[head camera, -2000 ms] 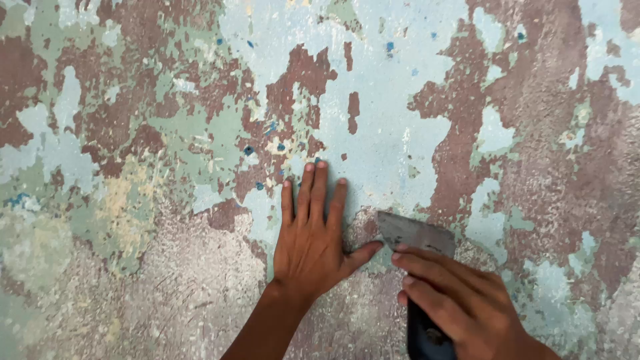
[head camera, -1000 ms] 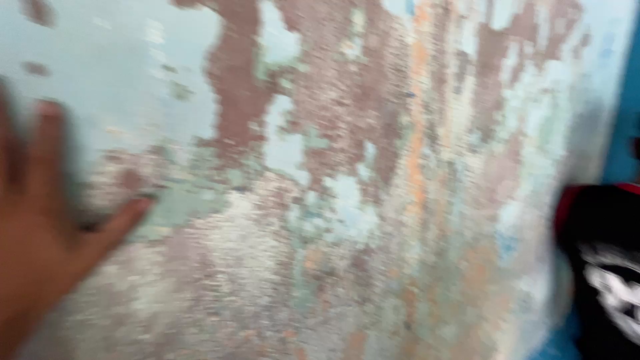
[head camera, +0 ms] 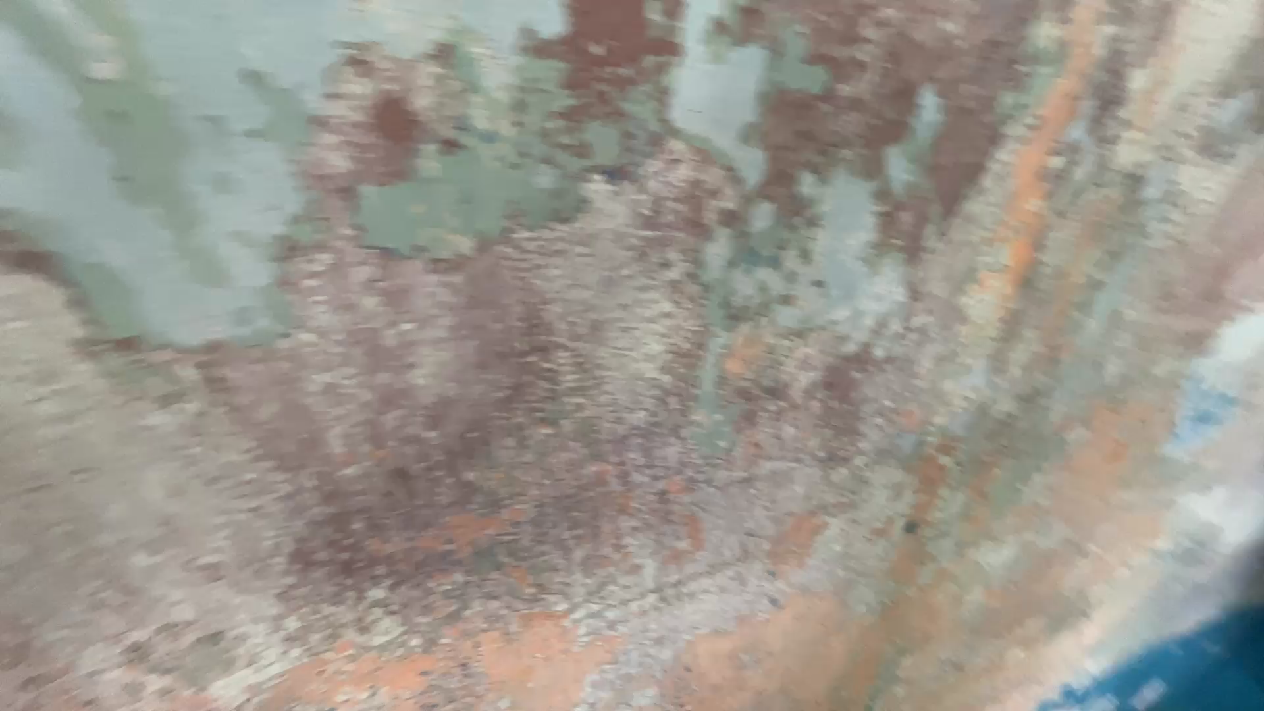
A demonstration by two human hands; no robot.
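Observation:
A wall with patchy, peeling paint [head camera: 474, 375] fills most of the head view, blurred by motion. Pale blue and green paint [head camera: 444, 202] shows in its upper part, with brown, grey and orange patches around and below. Neither my left hand nor my right hand is in the frame, and the scraper seen earlier is out of sight too.
A blue surface [head camera: 1175, 667], too blurred to identify, lies at the lower right corner. Beside it a dark shape is cut off by the right edge.
The view has swung to the right and down along the wall. My left hand, on the wall earlier, and my right hand with the scraper have left the view.

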